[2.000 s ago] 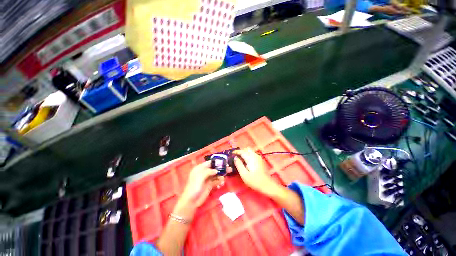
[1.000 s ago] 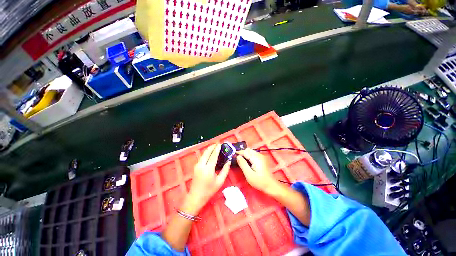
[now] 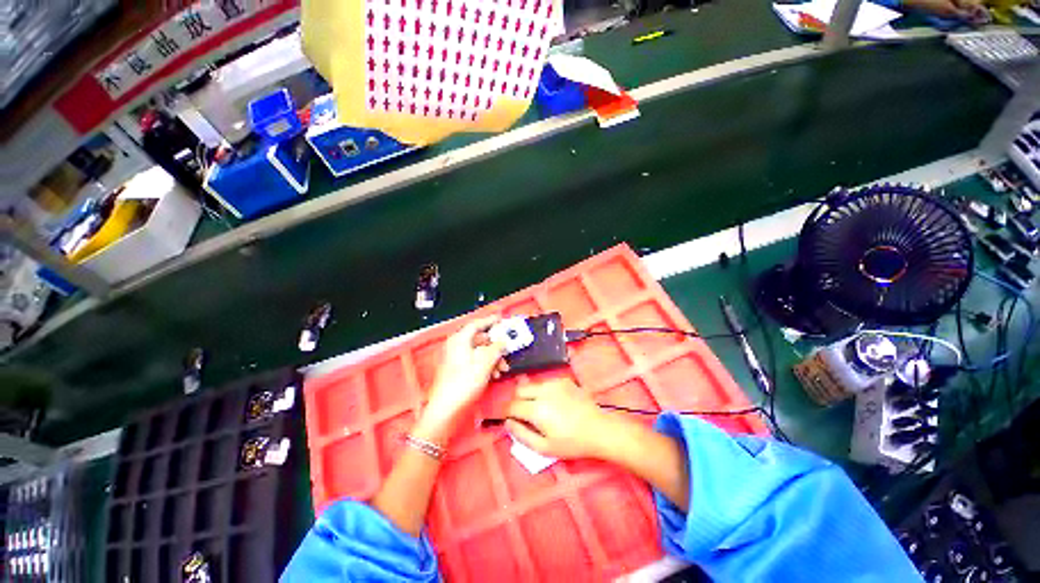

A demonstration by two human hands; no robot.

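Observation:
My left hand [image 3: 465, 362] holds a small watch unit [image 3: 513, 335], pale square face up, at the left end of the black wired box [image 3: 545, 345]. The box lies on the red tray [image 3: 576, 536], its cable running right. My right hand [image 3: 553, 419] is closed low over the tray, below the box. A thin dark tip [image 3: 493, 423] sticks out left of its fingers, and a second cable comes out on its right side. A white paper piece [image 3: 531, 457] lies partly under this hand.
Black tray [image 3: 188, 501] with a few watch pieces at left. Several small pieces [image 3: 428, 286] lie on the green belt [image 3: 376, 233]. Fan [image 3: 884, 260], slim stick [image 3: 744, 345] and power strip [image 3: 896, 419] at right. A sticker sheet [image 3: 456, 63] hangs above.
My right hand has left the watch and box and moved down over the white paper, with the dark tip now showing. The watch's pale face now shows. The belt pieces sit farther right in view.

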